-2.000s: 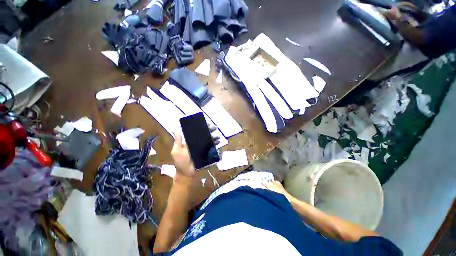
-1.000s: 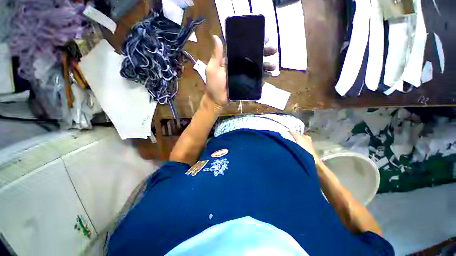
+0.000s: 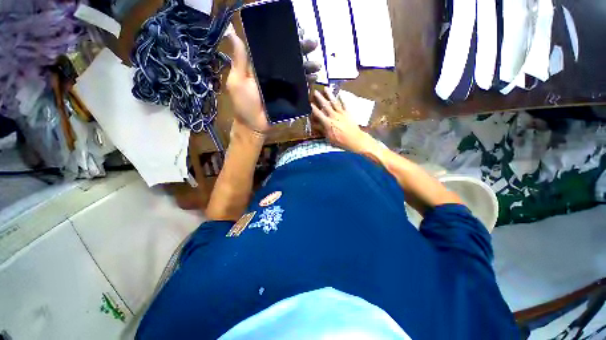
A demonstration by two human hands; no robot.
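A black smartphone (image 3: 276,63) with a dark screen is held upright in my left hand (image 3: 248,96), thumb on its left edge and fingertips showing past its right edge. My right hand (image 3: 335,119) is at the phone's lower right, over the table edge, fingers apart and pointing up; it holds nothing that I can see. A small white paper piece (image 3: 357,106) lies beside its fingers. White strips with dark edges (image 3: 372,33) lie in a row behind the phone, partly hidden by it.
A tangled navy-and-white pile (image 3: 178,63) lies left of the phone, beside a large off-white sheet (image 3: 136,119). Curved white pieces (image 3: 458,50) lie at the right of the brown table (image 3: 415,73). A cream bucket (image 3: 480,199) stands right of my lap, partly behind my right arm.
My right hand has come up from my waist to beside the phone's lower corner. The phone has moved left in view and tilted slightly, still in my left hand. The view has shifted a little.
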